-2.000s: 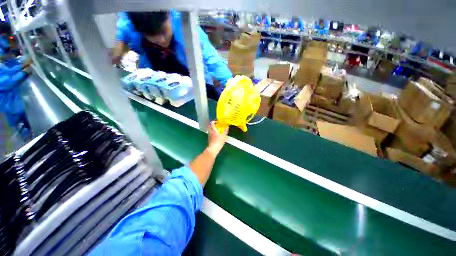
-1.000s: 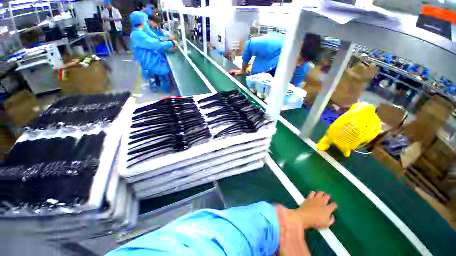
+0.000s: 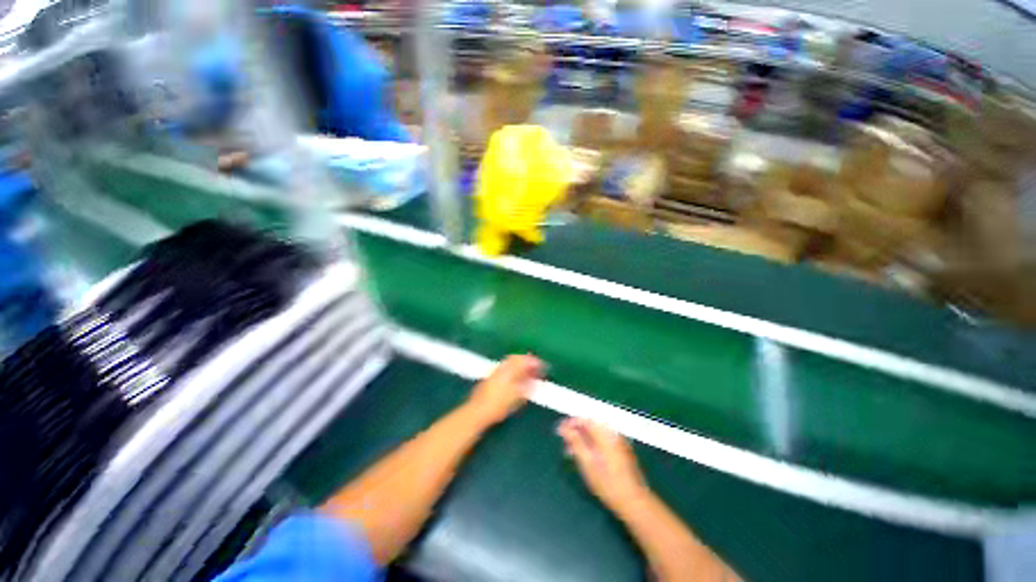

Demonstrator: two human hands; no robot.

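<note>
My left hand [image 3: 508, 389] is at the near white rail of the green conveyor belt [image 3: 636, 366], its fingers loosely bent and nothing seen in it. My right hand [image 3: 604, 457] is just right of it over the dark green bench, also with nothing seen in it. Both are blurred. The yellow fan [image 3: 520, 188] stands beyond the belt by the far rail, near a post, touched by neither hand. Slim black parts [image 3: 216, 267] lie in rows on the stacked white trays [image 3: 261, 398] at the left.
Pale blue packs [image 3: 381, 171] sit beyond the belt, left of the post [image 3: 439, 125]. A person in blue [image 3: 352, 85] is behind them. Brown cartons [image 3: 886, 188] fill the floor at the back right. Another blue smock shows at the left edge.
My left hand has let go of the fan and come back to the near rail. My right hand has come into view. The view has swung left, then back right.
</note>
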